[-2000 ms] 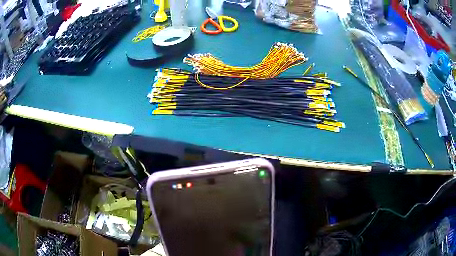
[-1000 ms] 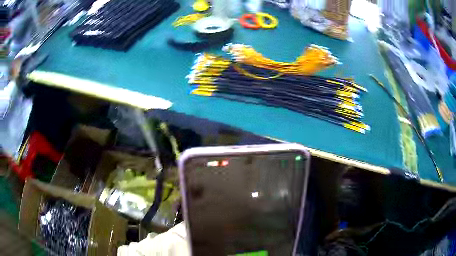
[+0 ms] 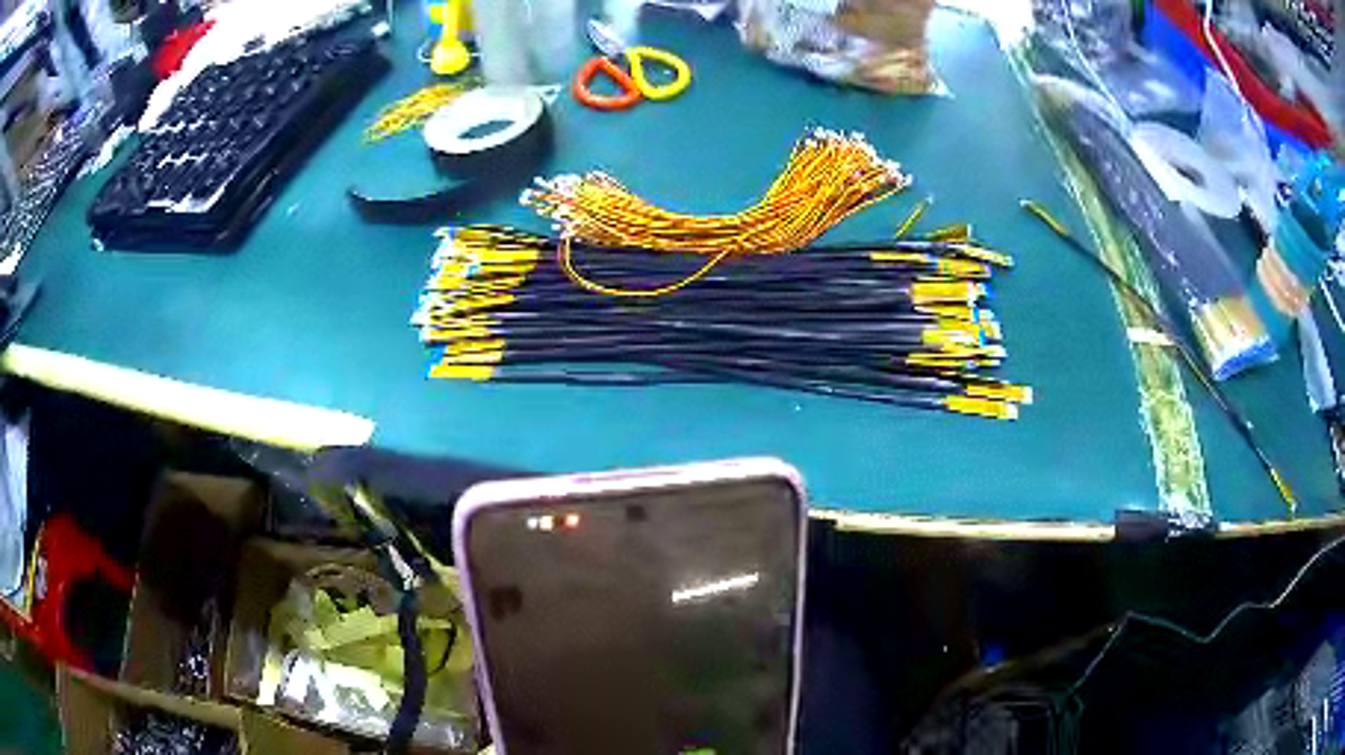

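Observation:
A smartphone (image 3: 634, 620) with a pale pink-purple edge and a dark screen stands upright at the bottom centre, below the bench edge, its lower end cut off by the frame. Neither of my hands shows; what holds the phone is hidden. On the teal bench (image 3: 620, 443) lies a pile of black sleeved cable assemblies (image 3: 708, 325) with yellow ends. A bundle of orange-yellow wire leads (image 3: 708, 221) lies along its back edge, one lead looping over the black pile.
A tape roll (image 3: 484, 121), scissors (image 3: 631, 81) and black ribbed stack (image 3: 236, 140) lie at the back left. A single cable (image 3: 1165, 347) and bagged cables (image 3: 1180, 251) lie right. Cardboard boxes (image 3: 244, 627) stand below left; a thin cord (image 3: 1210, 627) hangs below right.
The view swung and came back, shifting the whole scene. The pale hand part seen at the phone's lower left a second ago is out of view. The cables lie as before.

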